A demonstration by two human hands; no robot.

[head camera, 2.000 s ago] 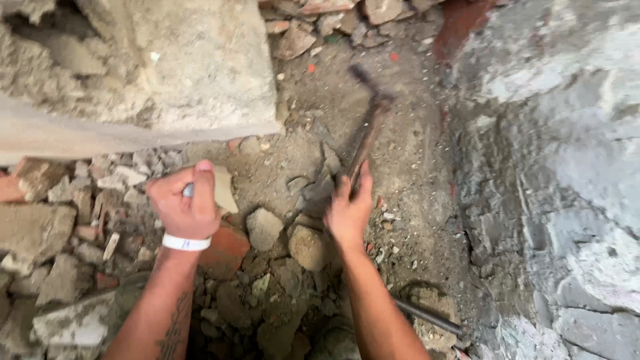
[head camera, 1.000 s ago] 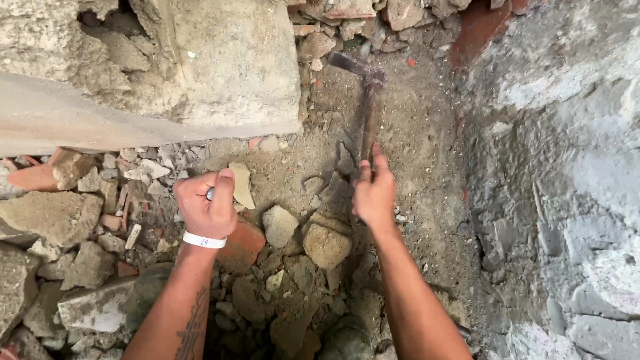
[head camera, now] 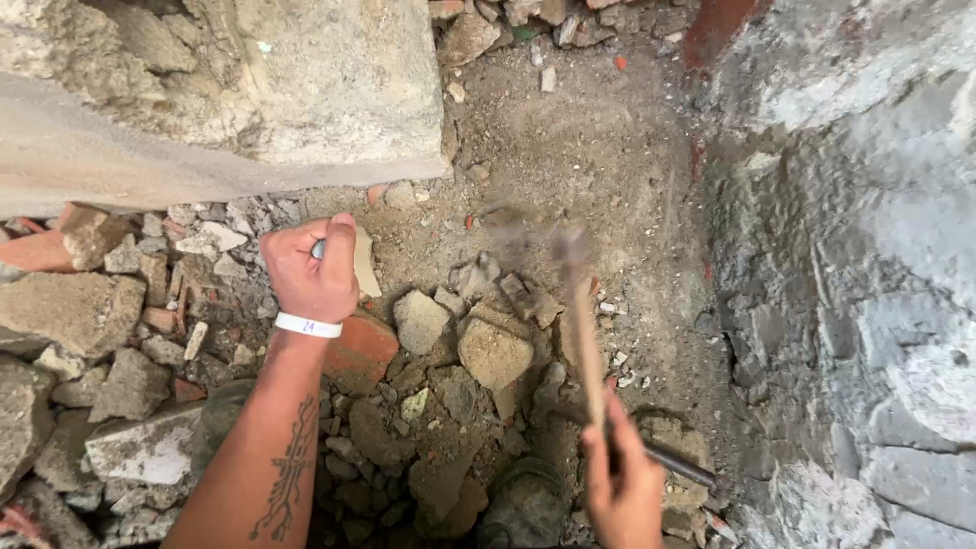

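My left hand [head camera: 313, 267], with a white band at the wrist, is closed in a fist around a grey metal rod [head camera: 318, 248]; only the rod's round end shows above the fingers. At the lower right my right hand [head camera: 625, 480] grips the wooden handle of a hammer [head camera: 585, 343]. The hammer's head is blurred and lies over the dirt floor, right of some loose chunks. Just beyond the right hand, a dark metal bar [head camera: 682, 463] rests on the rubble. Beneath the left hand are a red brick piece [head camera: 362, 349] and a pale flat shard [head camera: 367, 263].
A thick masonry block [head camera: 343, 99] with a broken top fills the upper left. Rough grey wall [head camera: 854, 305] runs down the right side. Broken brick and mortar [head camera: 69, 313] lie at the left, more rubble [head camera: 465, 34] at the top. A shoe [head camera: 526, 503] shows at the bottom.
My right hand has moved down and back with the hammer, whose head was near the top rubble one second ago. My left hand keeps its fist on the rod.
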